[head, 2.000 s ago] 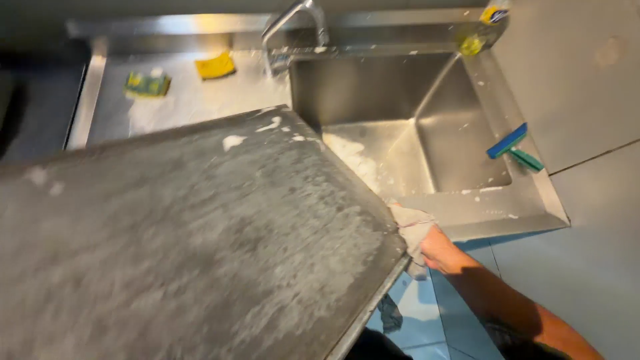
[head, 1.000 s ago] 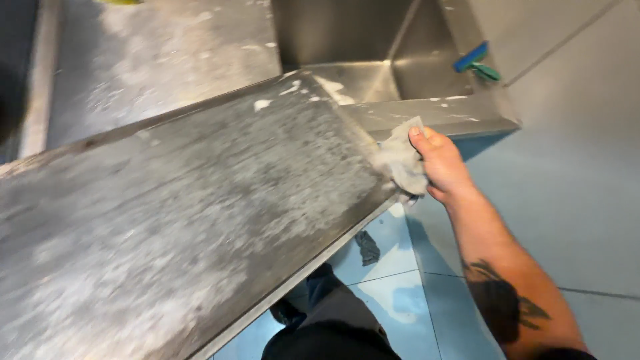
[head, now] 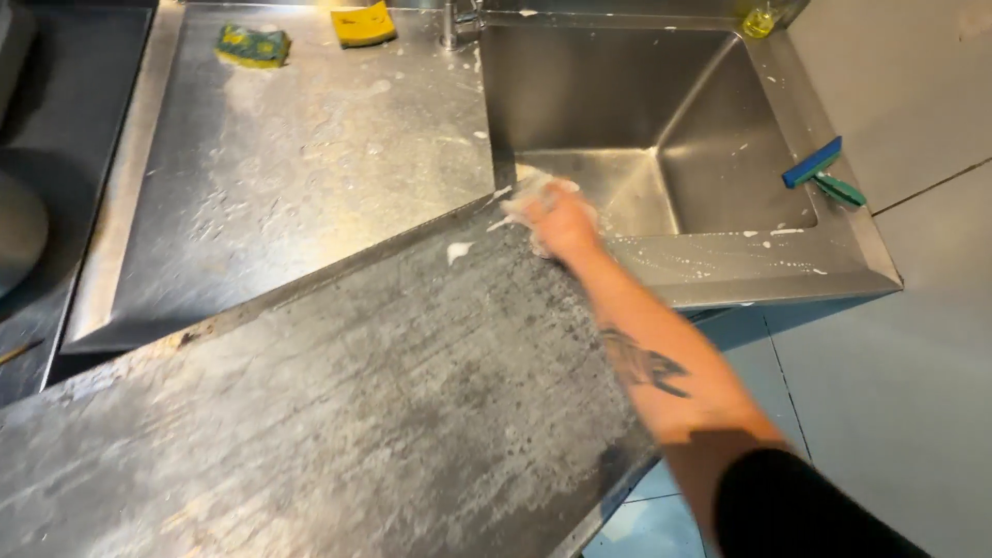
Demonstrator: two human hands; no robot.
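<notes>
A large, stained metal tray [head: 372, 403] with raised edges slants across the lower left, its far right corner over the front rim of a stainless steel sink [head: 775, 267]. At that corner my right hand [head: 562, 217] presses a wet, pale cloth [head: 535, 198] on the tray's edge; the hand is somewhat blurred. White foam [head: 459, 251] lies on the tray just left of the cloth. My left hand is out of view.
Behind the tray, a green-and-yellow sponge [head: 253, 46] and a yellow sponge [head: 364, 25] lie on the steel drainboard [head: 325, 147], left of the faucet [head: 451, 23]. A blue-and-green squeegee [head: 823, 172] rests on the sink's right rim. A dark counter [head: 70, 101] is at far left.
My right hand with the cloth has moved from the tray's near right corner along its right edge to the far corner. The view has shifted, showing more of the sink and drainboard.
</notes>
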